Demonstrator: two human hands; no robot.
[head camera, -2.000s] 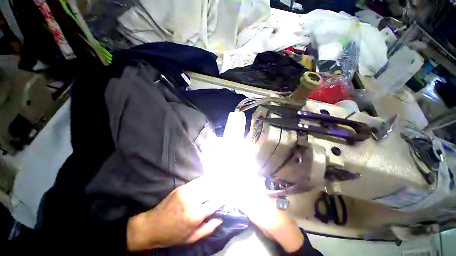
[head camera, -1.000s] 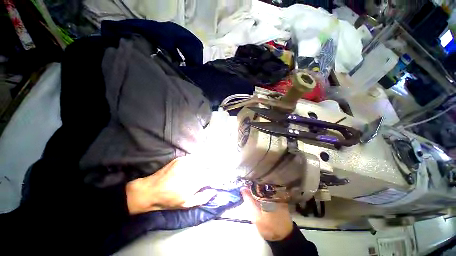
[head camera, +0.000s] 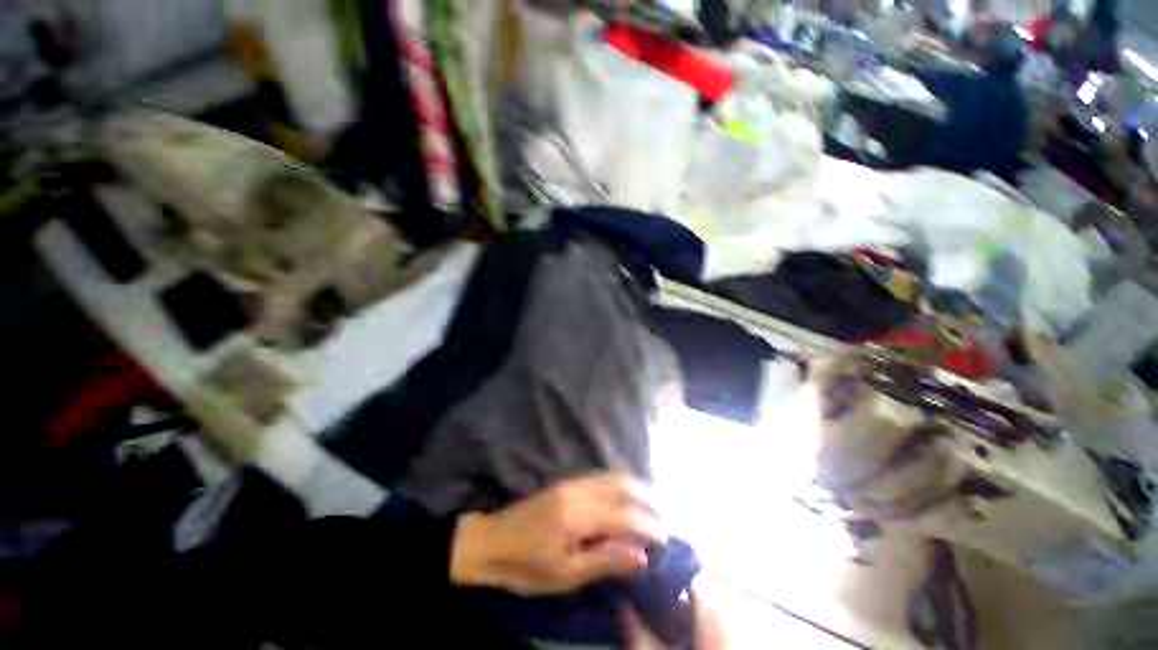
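Note:
The frame is blurred, and lamp glare hides the needle area. A garment with a dark grey inner side (head camera: 578, 349) and navy edges lies left of the cream sewing machine (head camera: 1041, 476). My left hand (head camera: 559, 536) holds a small bunched navy part of it (head camera: 669, 568) at the glare's lower left edge. My right hand (head camera: 673, 625) is at the bottom edge, blurred, partly cut off and washed out, close against the same navy part; its grip is unclear. Dark snips (head camera: 952, 400) lie on top of the machine head.
Black-handled scissors (head camera: 942, 597) lie on the bed under the machine arm. White cloth (head camera: 864, 210) and a black bundle (head camera: 825, 295) lie behind. Another machine (head camera: 254, 229) stands at left. A red slatted shape (head camera: 108, 404) is at far left.
The view has swung left, so the machine shows farther right. My hands and the navy part have come away from the needle area toward me. My right hand now sits lower, at the frame's edge.

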